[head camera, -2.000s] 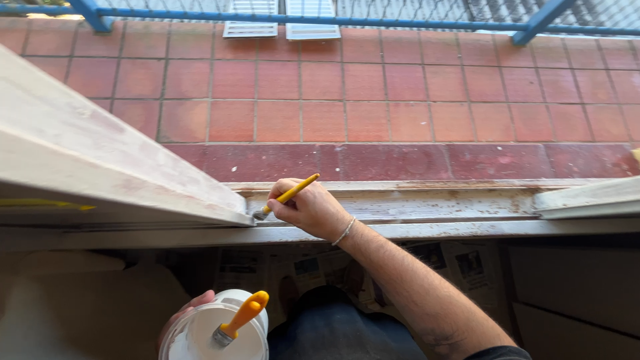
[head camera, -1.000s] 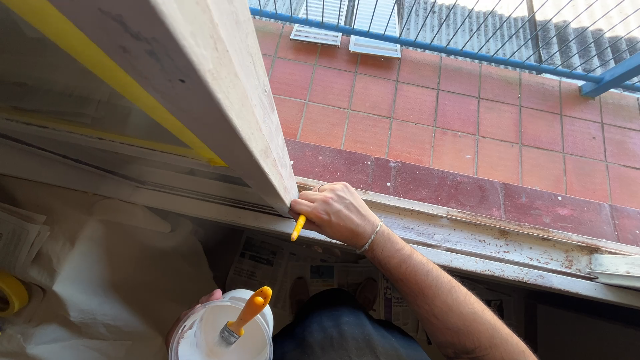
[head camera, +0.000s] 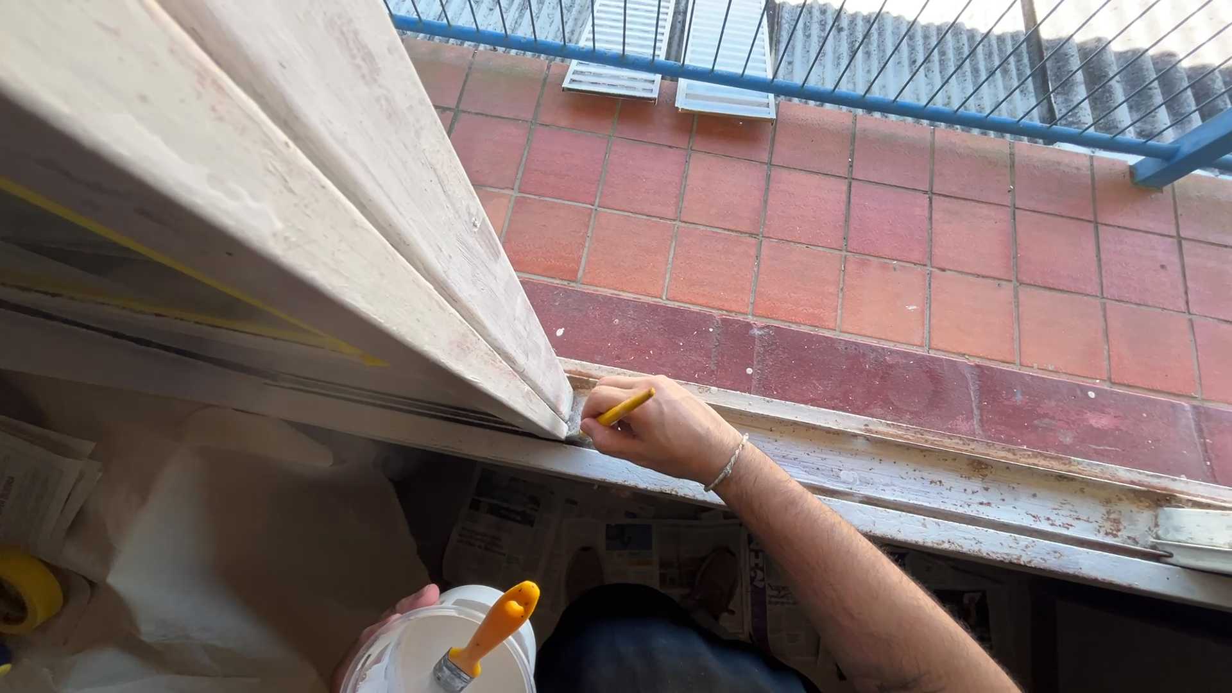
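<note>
My right hand (head camera: 659, 428) grips a thin paintbrush by its yellow handle (head camera: 626, 407), beside the lower corner of a white-painted wooden frame (head camera: 500, 356), where it meets the window sill track (head camera: 895, 457). Its bristles are mostly hidden by my fingers. At the bottom, my left hand (head camera: 385, 621) holds a white plastic tub (head camera: 395, 654), only its fingers showing at the rim. Inside the tub leans a wider paintbrush with an orange handle (head camera: 496, 630).
Red floor tiles (head camera: 799, 260) and a blue metal railing (head camera: 770, 85) lie beyond the sill. Yellow masking tape (head camera: 192, 269) edges the pane at left. A yellow tape roll (head camera: 29, 590), covering paper (head camera: 260, 549) and newspapers (head camera: 500, 525) are below.
My right hand stays by the frame's lower corner; the thin brush's handle pointed down a second ago and now points up and to the right. The view has shifted.
</note>
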